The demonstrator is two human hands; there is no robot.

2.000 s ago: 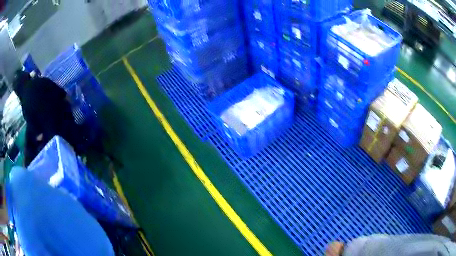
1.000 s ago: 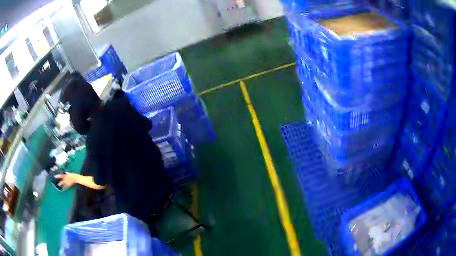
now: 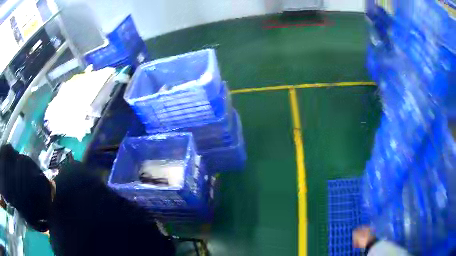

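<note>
My right hand (image 3: 363, 237) is small and blurred at the lower right edge, with a grey sleeve below it. Its fingers cannot be made out, and nothing is clearly seen in it. My left hand is not in view. The nearest crates are blue turnover crates: an open one (image 3: 120, 174) at left centre holds something white with a dark piece on it. Another open blue crate (image 3: 175, 107) stands on a stack just behind it.
A person in black (image 3: 100, 215) sits at the teal bench at lower left. White sheets (image 3: 75, 102) lie on the bench. Tall wrapped blue crates (image 3: 415, 135) stand at right beside a blue floor grid (image 3: 344, 210). A yellow line (image 3: 300, 175) runs along the green floor.
The view has swung left and moved forward along the aisle. The seated person and left crates are nearer. The open crate by the right stacks has left the view. My right hand shows again.
</note>
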